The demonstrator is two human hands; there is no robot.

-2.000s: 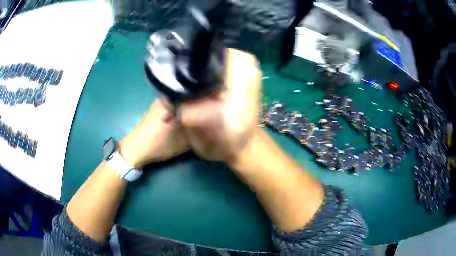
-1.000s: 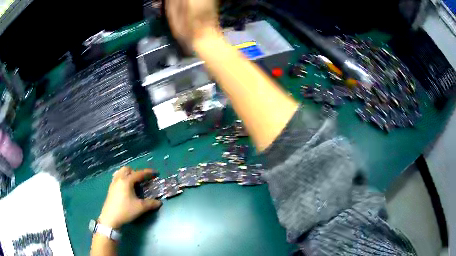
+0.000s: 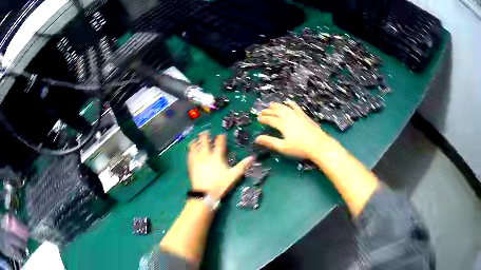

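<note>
A large dark heap of small modules or boards (image 3: 316,74) lies on the green mat at the upper right. My right hand (image 3: 292,132) is at the heap's lower left edge, fingers spread. My left hand (image 3: 211,166) is flat and blurred over the mat, fingers apart, beside loose dark boards (image 3: 250,197) near its thumb. More small dark pieces (image 3: 237,120) lie between the two hands. One dark square board (image 3: 141,225) lies alone at the lower left. What is under my palms is hidden.
The screw feeder (image 3: 121,171) and a grey box with a blue label (image 3: 150,111) and red light stand at left. A dark corded tool with a silver end (image 3: 200,97) hangs or rests above the box. Stacked trays (image 3: 63,195) are at far left, and dark trays (image 3: 401,31) at upper right.
The view has swung right to the heap. My right hand has come down from the upper middle to the heap, holding no visible tool. My left hand has left the board row's left end.
</note>
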